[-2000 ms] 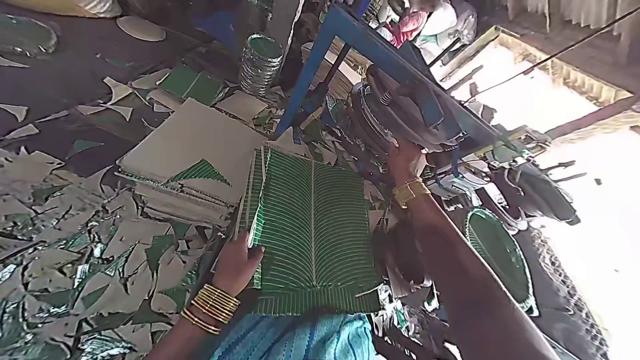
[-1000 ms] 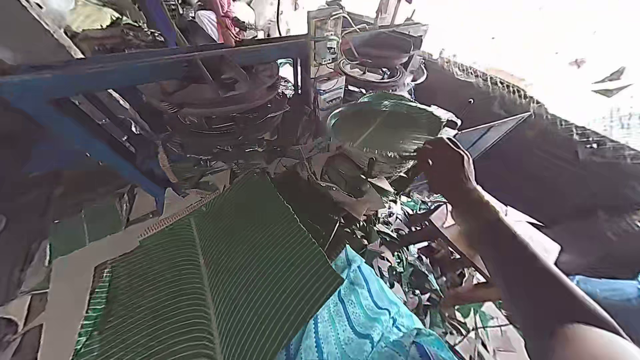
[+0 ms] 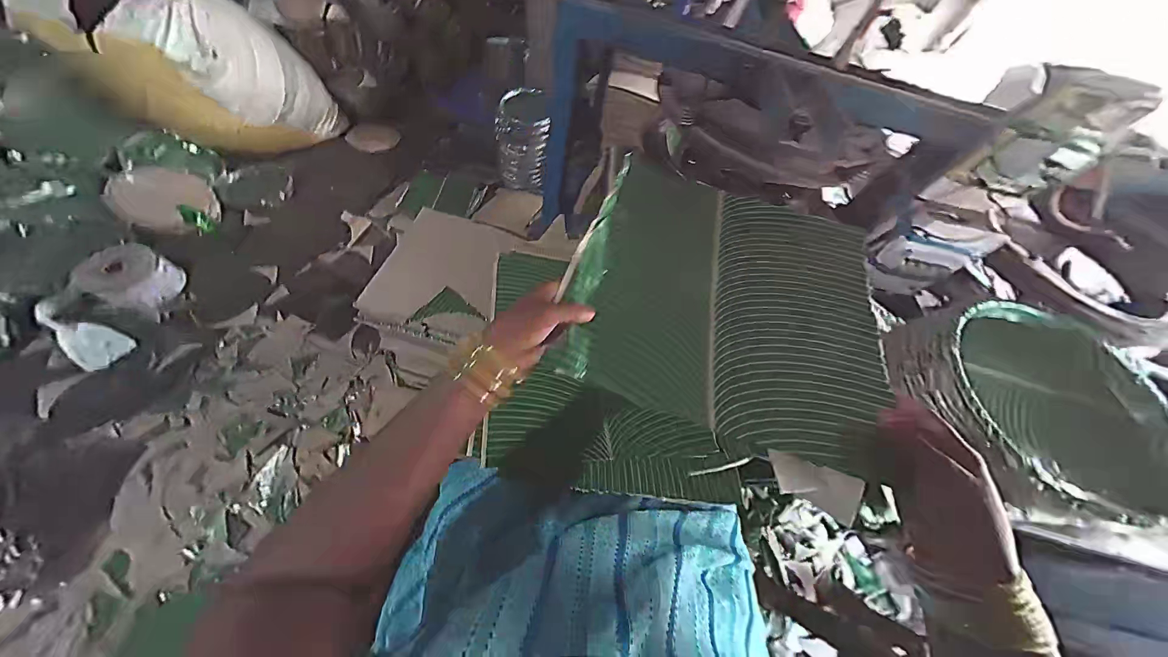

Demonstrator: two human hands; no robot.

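My left hand (image 3: 534,324) grips the left edge of a green leaf-patterned sheet (image 3: 730,319), which is lifted and tilted in front of me. My right hand (image 3: 940,465), somewhat blurred, is at the sheet's lower right edge; whether its fingers hold the sheet is unclear. Under the raised sheet, more green patterned sheets (image 3: 534,420) lie by my lap, which is covered with blue cloth (image 3: 593,575). To their left is a stack of pale boards (image 3: 438,260) with a green triangular scrap (image 3: 450,304) on top. A round green leaf-patterned plate (image 3: 1049,383) lies on a pile at the right.
A blue metal frame (image 3: 561,109) stands ahead, with dark machine parts (image 3: 757,128) behind it. Stacked shiny round pieces (image 3: 523,141) are beside it. Cut scraps (image 3: 265,411) cover the floor at left. A white and yellow sack (image 3: 210,73) and a roll (image 3: 123,274) lie farther left.
The right hand was at a round green plate by the machine a second ago; now it is at the sheet's right edge. The left hand is back in view with a raised sheet. The view has swung widely.
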